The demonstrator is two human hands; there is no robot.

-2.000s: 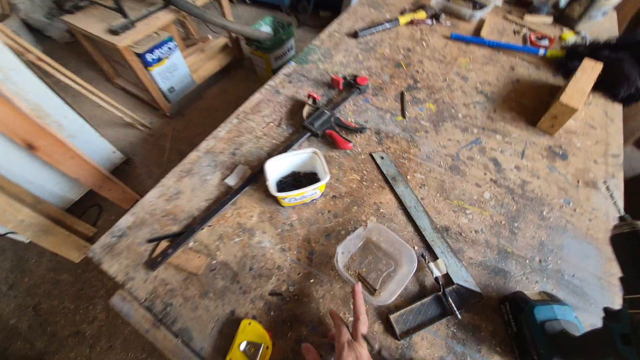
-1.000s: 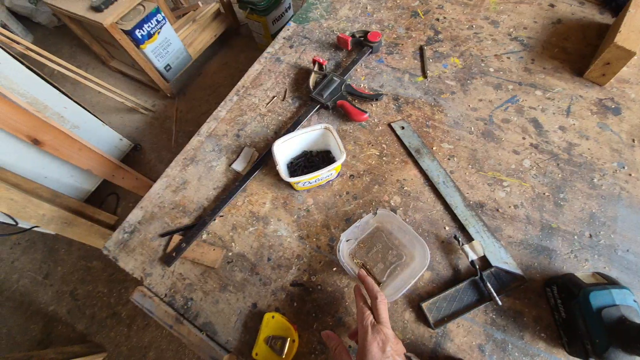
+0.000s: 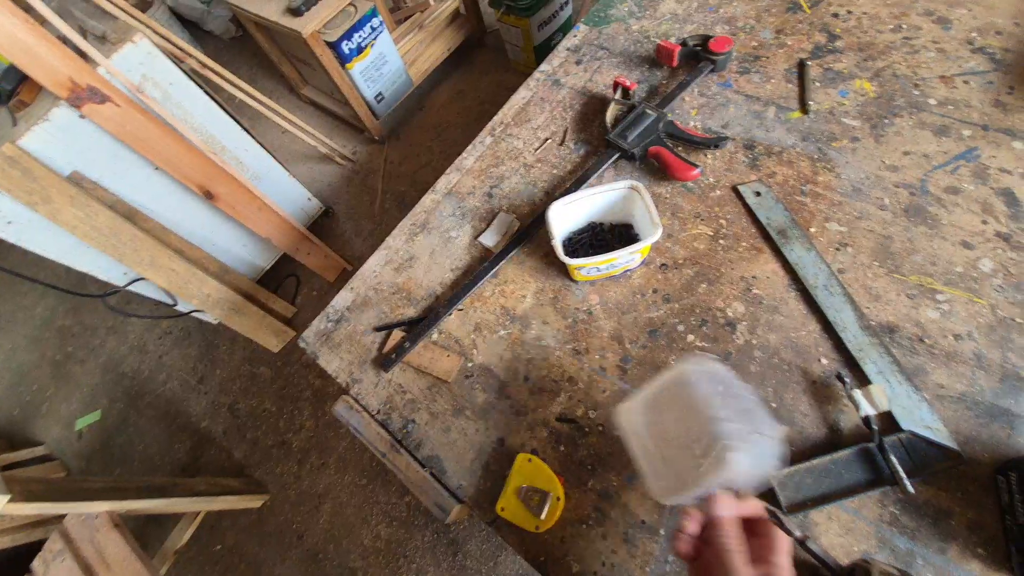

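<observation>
My right hand (image 3: 732,540) grips the near rim of a clear plastic tub (image 3: 696,436), which is tilted and blurred by motion above the workbench (image 3: 512,344); its contents cannot be made out. My left hand is out of view. Beyond the tub stands a white and yellow margarine tub (image 3: 604,268) holding many dark screws. To its right lies a carpenter's square (image 3: 840,308), with a drill bit (image 3: 892,464) across its dark stock. A yellow tape measure (image 3: 531,492) rests left of my hand, near the bench edge.
A black and red bar clamp (image 3: 640,132) lies behind the margarine tub, its bar reaching toward the left edge. A wood scrap (image 3: 432,356) is by the bar's end. Boards (image 3: 160,240) lean left of the bench; a dark tool (image 3: 1010,512) is cut off at right.
My right hand has taken hold of the clear tub, which stood on the bench one second ago, and has lifted and tilted it.
</observation>
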